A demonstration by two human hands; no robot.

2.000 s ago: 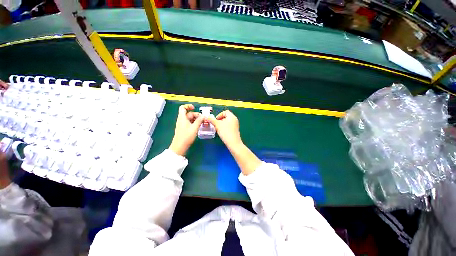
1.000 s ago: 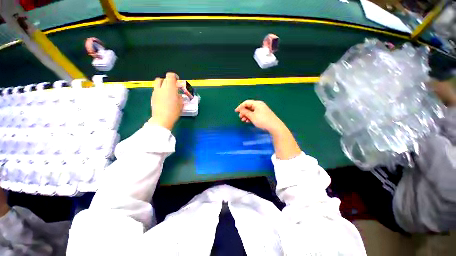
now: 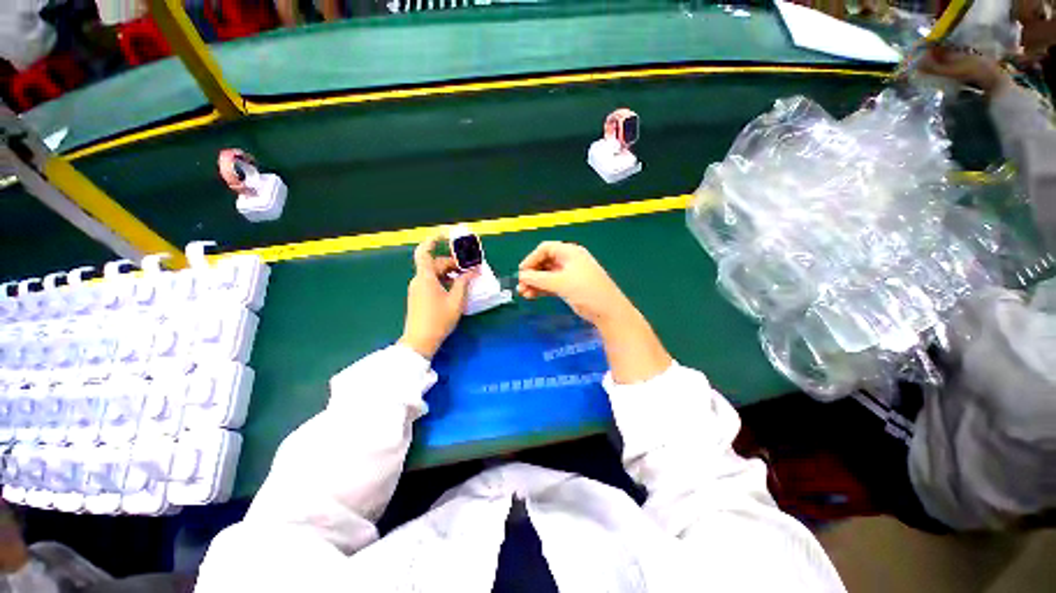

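Note:
A smartwatch (image 3: 467, 250) with a dark rounded-square screen sits on a white stand (image 3: 486, 294) on the green bench, just inside the yellow edge. My left hand (image 3: 435, 299) grips the watch and stand from the left. My right hand (image 3: 564, 277) is just right of the stand, thumb and fingertips pinched together. A tiny pale bit seems to show at its fingertips, too small to tell clearly. A glossy blue sheet (image 3: 510, 388) with pale print lies on the bench below the hands.
White empty stands (image 3: 127, 382) fill the left side. A crinkly heap of clear trays (image 3: 845, 243) is at right, with another person's hand (image 3: 963, 67) behind it. Two watches on stands (image 3: 262, 197) (image 3: 615, 160) are on the dark green belt. A yellow post (image 3: 197, 58) rises at upper left.
My right hand has moved left, back beside the stand. The watch screen now faces me more. The view has shifted, and the other person's hand at right is farther up.

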